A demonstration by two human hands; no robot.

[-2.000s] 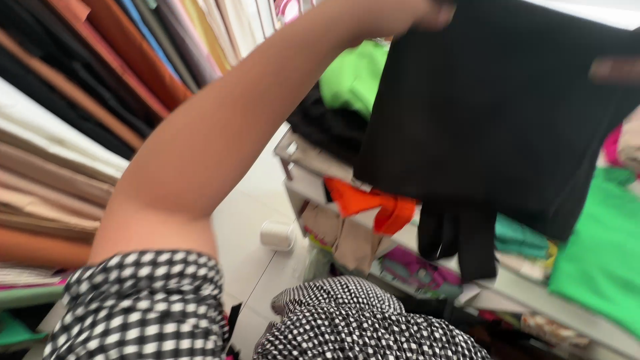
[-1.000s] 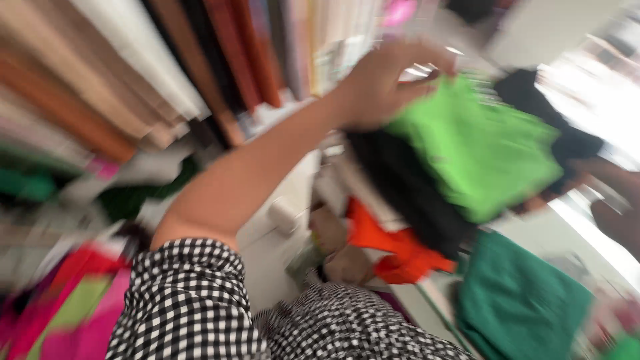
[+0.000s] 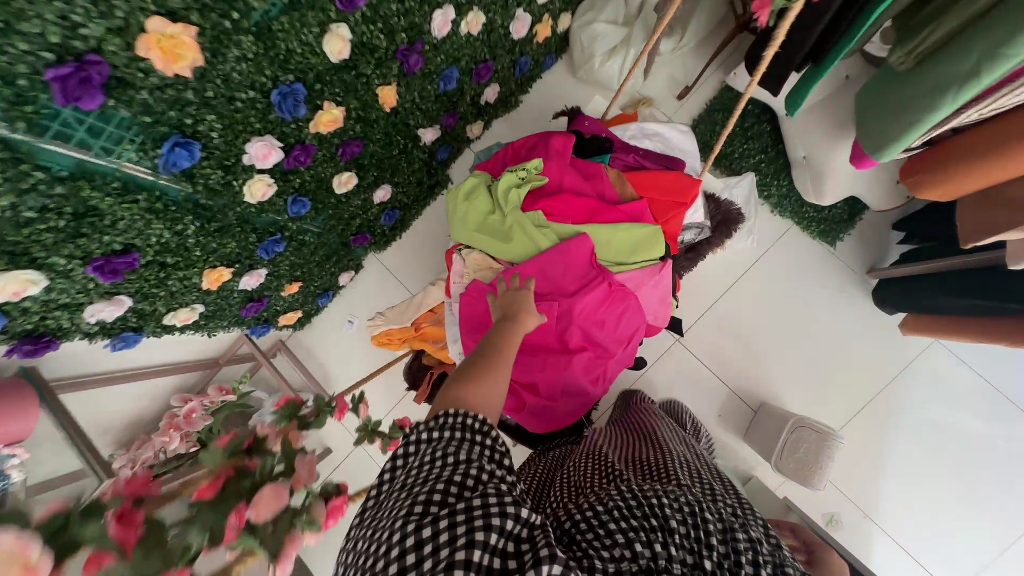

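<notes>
My left hand [image 3: 516,306] rests palm down, fingers spread, on a bright pink garment [image 3: 580,344] at the front of a heap of clothes. Behind that garment lies a lime green one [image 3: 488,216], with another pink piece [image 3: 540,164], a red cloth [image 3: 666,196] and a purple garment [image 3: 640,152] around it. An orange cloth [image 3: 420,334] and a cream one stick out at the heap's left side. My right hand [image 3: 808,548] is partly in view at the lower right, beside a dark edge; its fingers are mostly hidden.
A leafy artificial wall [image 3: 240,192] with fabric roses stands at the left. Ropes [image 3: 752,88] run down to the heap. Pink artificial flowers [image 3: 272,496] are close at the lower left. A lidded plastic bin [image 3: 794,445] stands on the tiles, and fabric rolls [image 3: 960,168] are at the right.
My left hand, earlier at a black cloth and then at green and black cloths by a shelf, now lies on the pink garment. The view has swung widely to the clothes heap.
</notes>
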